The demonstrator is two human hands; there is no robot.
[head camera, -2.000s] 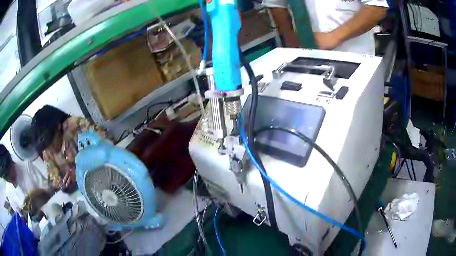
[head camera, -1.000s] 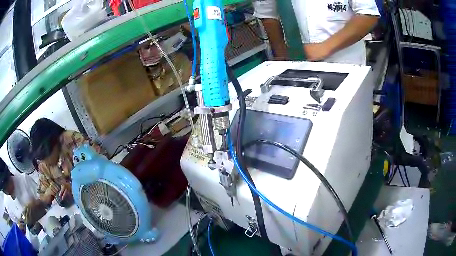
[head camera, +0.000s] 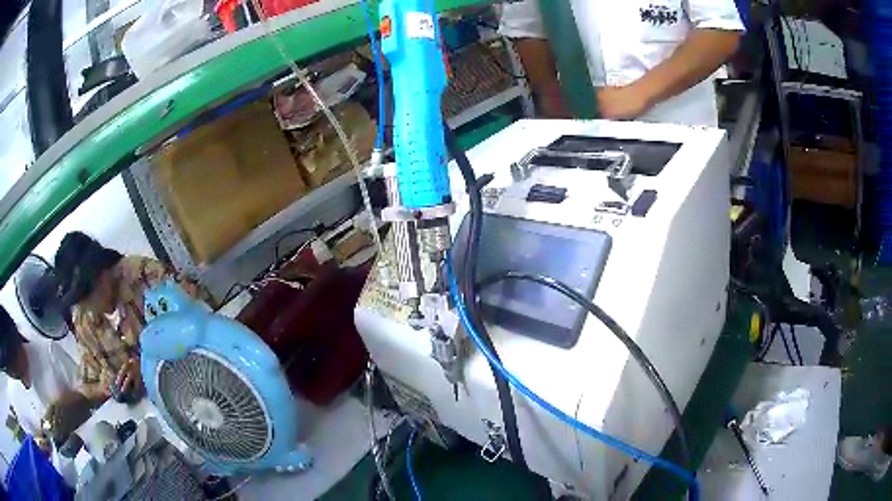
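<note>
Neither of my hands is in view. Nearest in front of me stands a white slant-front machine [head camera: 646, 254] with a dark screen [head camera: 533, 279] and a metal top handle. A bright blue electric screwdriver [head camera: 419, 117] stands upright at its left front, its metal tip pointing down. A blue hose [head camera: 557, 424] and a black cable [head camera: 626, 342] loop across the machine's front. A light blue desk fan [head camera: 217, 391] with a round grille and animal-like top stands to the left.
A green frame bar [head camera: 196, 103] crosses the upper left. People sit at the left; a person in a white shirt [head camera: 655, 49] stands behind the machine. A pale side board [head camera: 812, 440] at lower right holds a thin dark rod [head camera: 748, 456] and crumpled white material [head camera: 778, 417].
From two seconds ago, the view has shifted, so the machine and screwdriver sit lower and further left. Over the last second the view is nearly steady; a seated person's head has moved slightly.
</note>
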